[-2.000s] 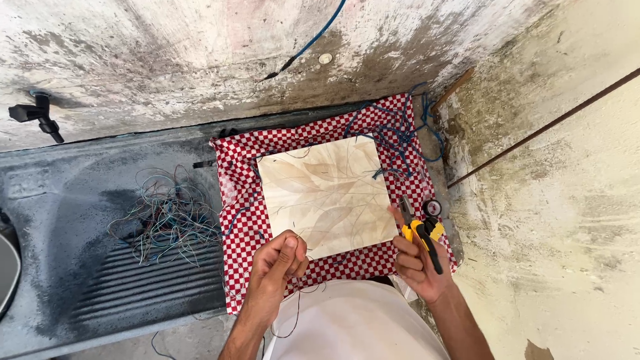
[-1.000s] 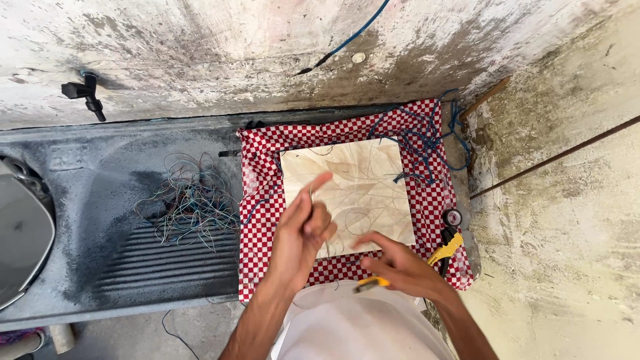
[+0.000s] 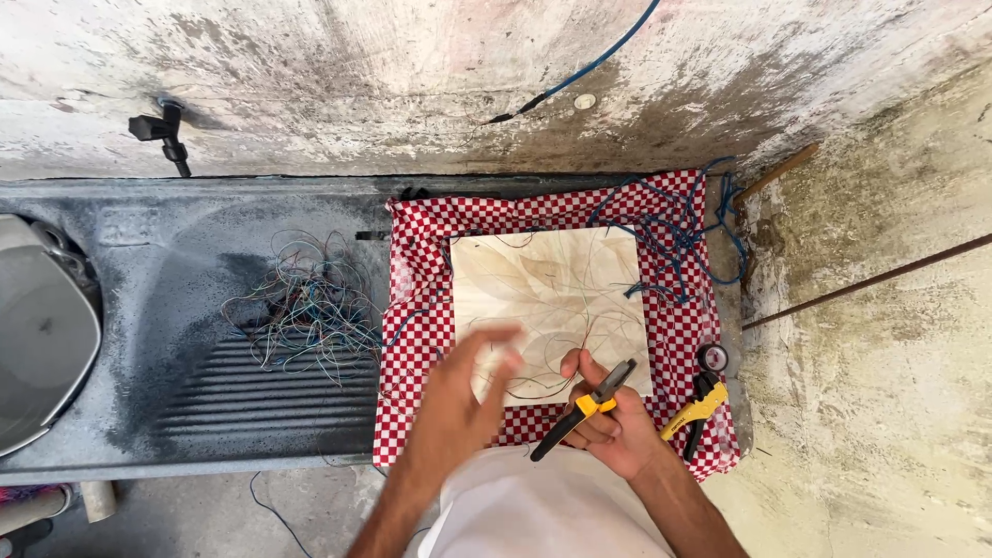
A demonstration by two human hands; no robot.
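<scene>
My right hand [image 3: 608,422] holds pliers with yellow and black handles [image 3: 590,404], jaws pointing up and right, and pinches thin wires [image 3: 583,341] between thumb and forefinger. My left hand [image 3: 469,387], blurred, is raised over the lower left of a cream tile [image 3: 550,267] with its fingers apart. The tile lies on a red and white checked cloth [image 3: 418,310]. A yellow and black wire stripper [image 3: 694,415] and a roll of black tape [image 3: 712,357] rest on the cloth at the right. Blue cord [image 3: 674,240] lies loosely at the cloth's upper right.
A tangle of thin wires [image 3: 314,306] lies on the ribbed grey washboard sink [image 3: 178,325]. A grey basin [image 3: 43,333] is at the far left. Above are a black tap [image 3: 164,133] and a hanging blue cable [image 3: 593,63]. A rusty rod [image 3: 868,280] crosses the right wall.
The pliers, partly hidden in my right hand a second ago, now show plainly. Two seconds ago that hand had a yellow and black tool near the tape roll. My left hand's fingers have spread.
</scene>
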